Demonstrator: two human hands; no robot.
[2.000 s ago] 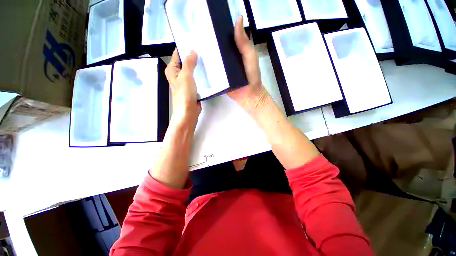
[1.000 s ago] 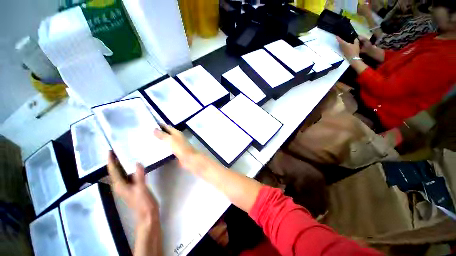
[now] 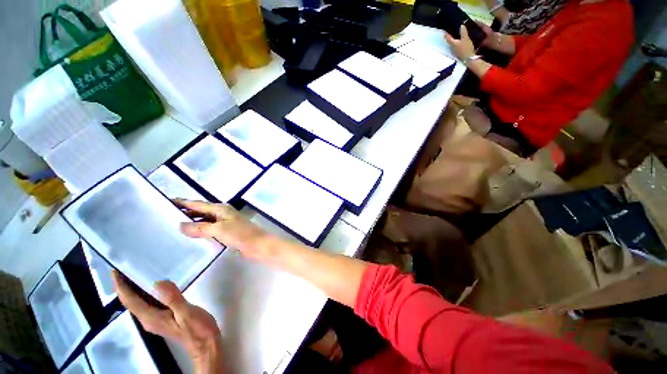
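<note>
A black-rimmed box base with a white moulded inner tray [image 3: 139, 226] is held tilted above the bench at the left, its open side towards me. My left hand [image 3: 172, 318] holds its lower edge, fingers partly hidden under the box. My right hand [image 3: 219, 228] holds its right side, with the thumb and fingers at the rim. Similar black boxes with white insides lie on the bench just beyond, one [image 3: 219, 166] showing a shallow hollow and another [image 3: 294, 202] looking flatter and whiter.
More boxes [image 3: 58, 314] lie at lower left. White ribbed tray piles [image 3: 164, 58], a green bag [image 3: 110, 80] and yellow-orange upright items [image 3: 234, 33] stand at the back. A person in red [image 3: 559, 73] handles a black box at the far end. Brown paper [image 3: 526, 248] lies at right.
The held box has moved left and up and is tilted more towards me, with both hands still on it. The view has shifted, showing more of the green bag and the floor at right.
</note>
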